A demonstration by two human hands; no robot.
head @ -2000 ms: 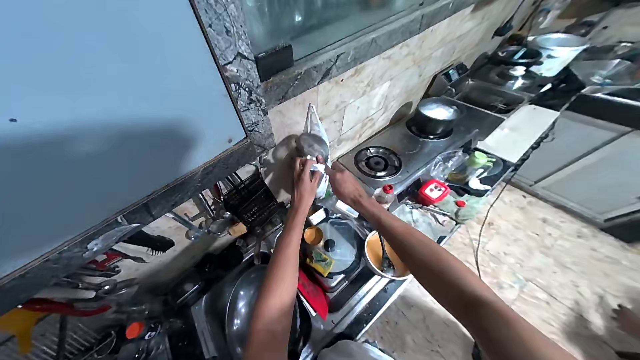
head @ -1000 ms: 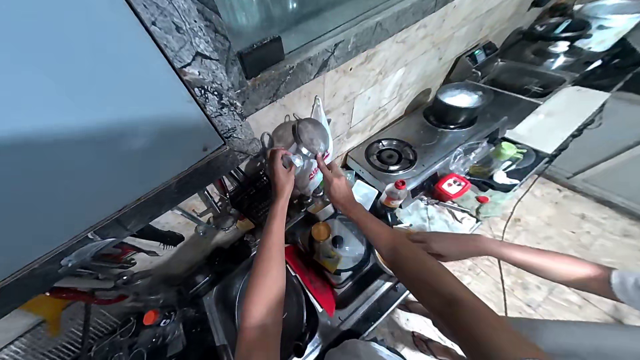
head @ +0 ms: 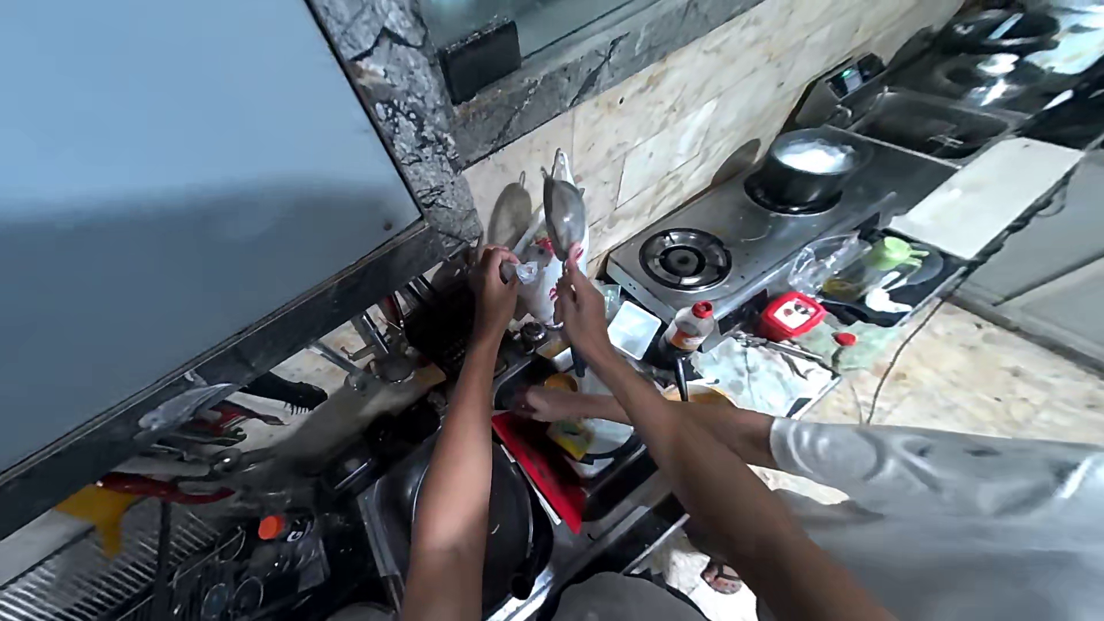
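My right hand grips the handle of a mesh strainer, whose bowl points up beside the tiled wall. My left hand is closed around a small object with clear plastic at its end; what it is exactly I cannot tell. Just above the left hand, a second round strainer rests by the wall. Behind both hands stands a white bag with red print. A white tray and a red-capped bottle lie to the right of my right hand.
Another person's arm reaches in under my right forearm. A black pan is below my left arm. The gas stove holds a pot. A cabinet overhangs the left; a red container sits right.
The strainer in my right hand has turned from face-on to nearly edge-on. The other person's arm, absent two seconds ago, now reaches farther left across the counter.
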